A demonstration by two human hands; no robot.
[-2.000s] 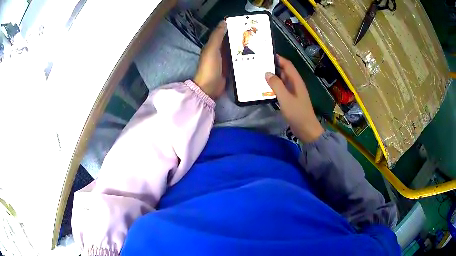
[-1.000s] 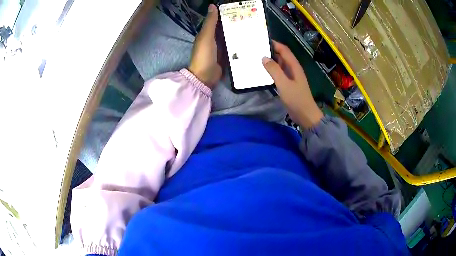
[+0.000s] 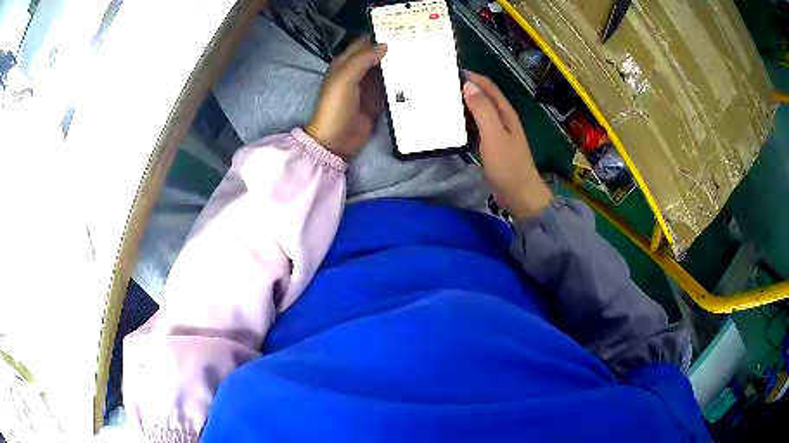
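A black smartphone [image 3: 421, 86] with a bright, mostly white screen is held upright over the lap, near the top middle. My left hand [image 3: 348, 99], in a pink sleeve cover, grips its left side, with the thumb at the screen's upper left edge. My right hand [image 3: 503, 143], in a grey sleeve cover, holds its right edge, with the thumb beside the screen. The fingers behind the phone are hidden.
A white sewing table [image 3: 78, 156] with a brown edge fills the left. A yellow-framed trolley [image 3: 717, 302] stands at the right with a cardboard top [image 3: 683, 112]. Scissors [image 3: 615, 19] lie on it, cut off by the top edge. Small items sit on a shelf beside it.
The phone sits higher in the picture than two seconds ago, and its screen content differs. My left thumb has moved down onto the screen edge; my right thumb has moved from the screen to its side.
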